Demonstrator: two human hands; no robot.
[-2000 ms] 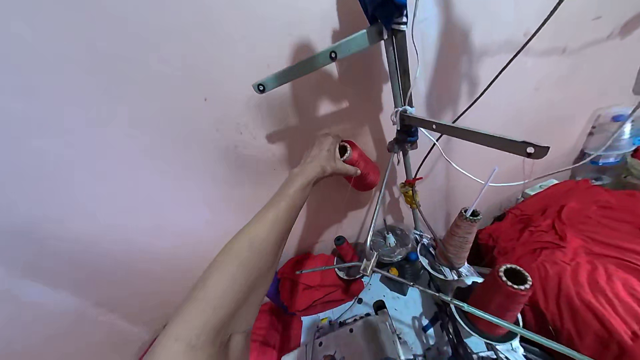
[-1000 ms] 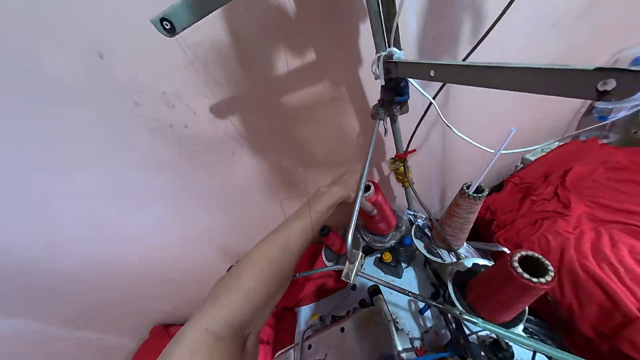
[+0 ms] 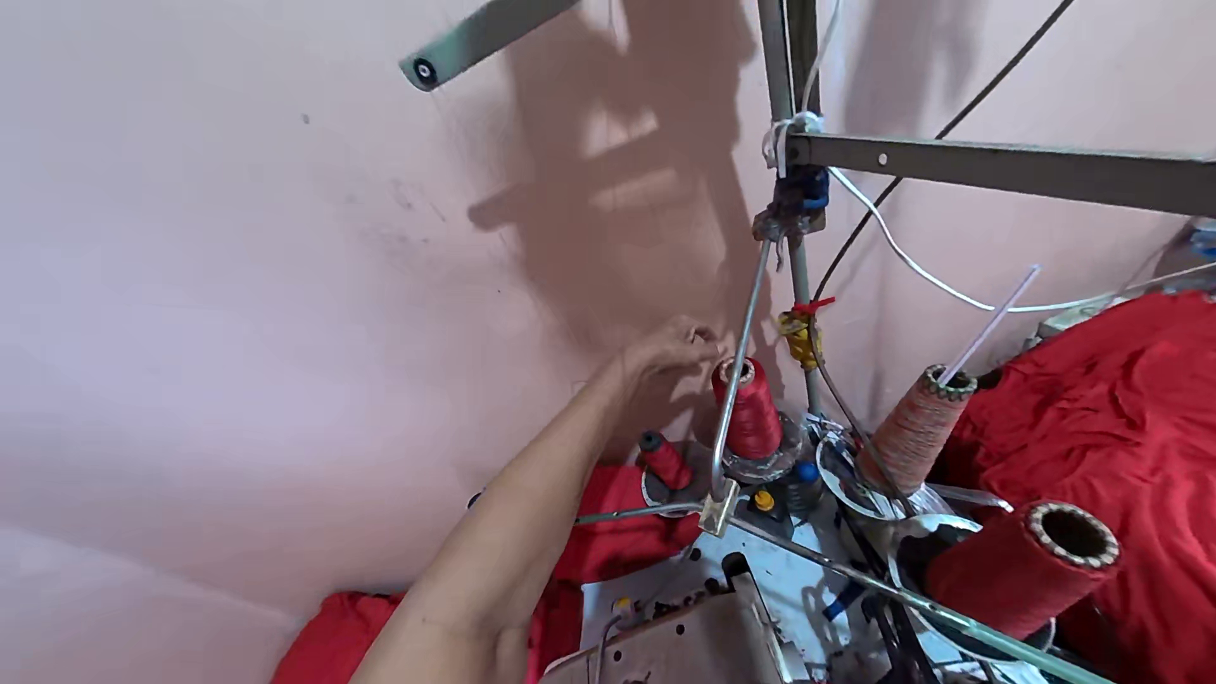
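Observation:
My left hand (image 3: pixel 679 347) is at the wall just up and left of a red thread cone (image 3: pixel 752 413), its fingers curled. Whether a thread is between the fingertips is too small to tell. The cone stands upright on a clear plastic-wrapped holder of the thread stand, behind a thin metal rod (image 3: pixel 743 351). Left of it is a small red thread spool (image 3: pixel 667 461) with a dark top. A pinkish-brown thread cone (image 3: pixel 917 427) with a pale stick in its top and a larger red thread cone (image 3: pixel 1021 570) stand to the right. My right hand is out of view.
A metal post (image 3: pixel 777 66) carries a long arm (image 3: pixel 1007 171) to the right. Another metal arm (image 3: pixel 494 38) juts in at the top. A sewing machine (image 3: pixel 684 646) is below, red cloth (image 3: pixel 1121 408) at the right, and more red cloth (image 3: pixel 332 636) at lower left.
The red cone was in my left hand against the wall, and now stands on the holder, let go. The hand has moved up and left from it since one second ago. The view has come closer.

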